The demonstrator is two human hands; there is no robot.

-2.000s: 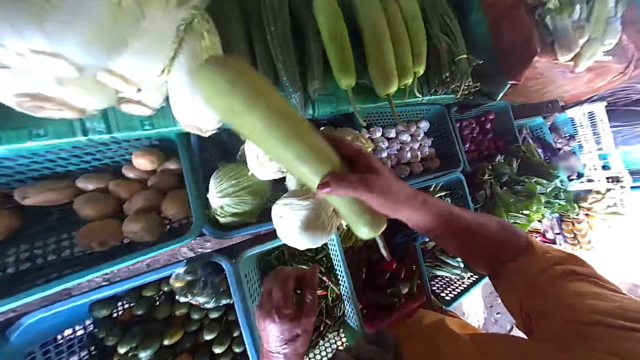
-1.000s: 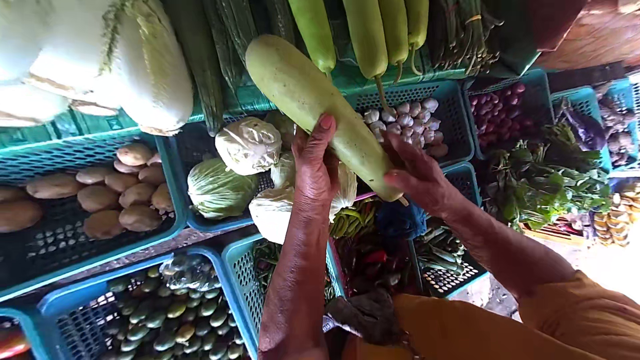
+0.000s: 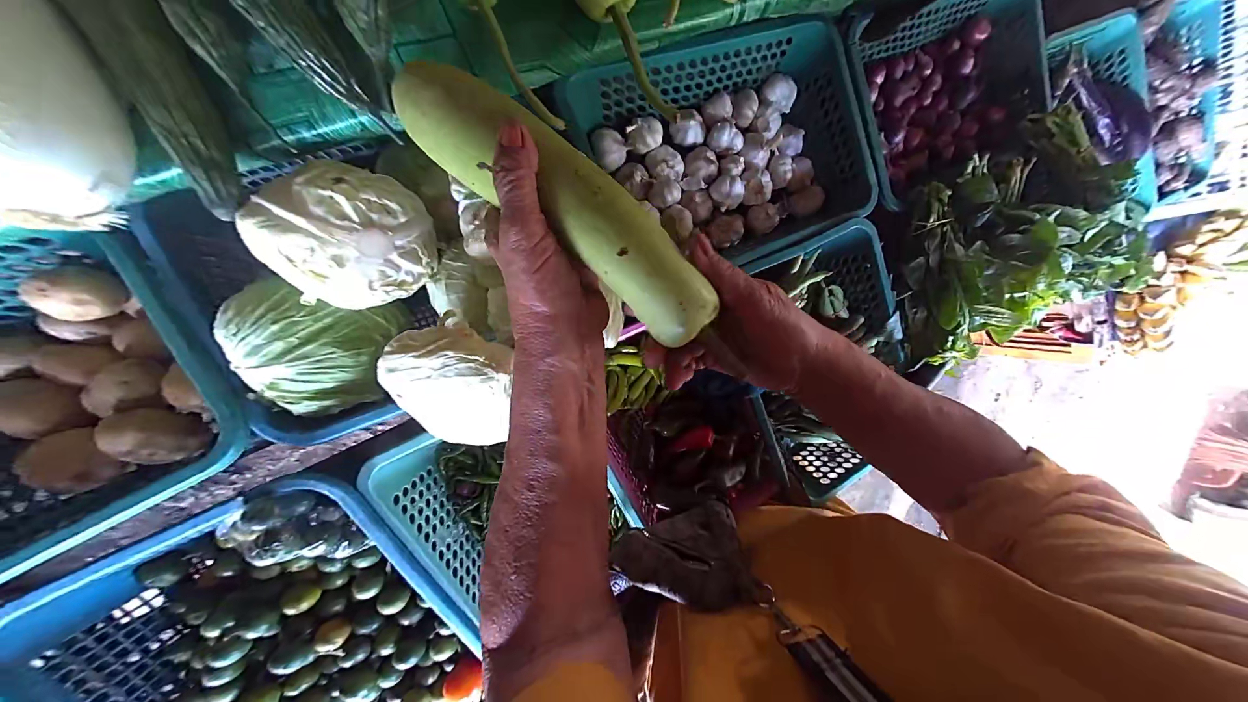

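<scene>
A long pale green bottle gourd [image 3: 585, 210] slants across the middle of the view, held in both hands. My left hand [image 3: 546, 244] grips it around the middle, with the thumb on top and the other fingers hidden beneath. At the lower right end, my right hand [image 3: 746, 317] has its fingers around the tip. The gourd is above cabbages [image 3: 336, 234], some of them wrapped in plastic, and beside a crate of garlic bulbs [image 3: 721, 156].
Brown potatoes [image 3: 122, 390] fill a crate at the left. Small green fruits [image 3: 331, 604] lie in a blue crate [image 3: 58, 604] below. Red shallots [image 3: 931, 93], leafy greens [image 3: 1004, 244] and an eggplant [image 3: 1111, 112] are at the right. Red peppers [image 3: 692, 439] sit near my body.
My left hand was off the gourd, low over the crates, in the earliest frame; it now grips the gourd with my right. The view has moved closer to the crates.
</scene>
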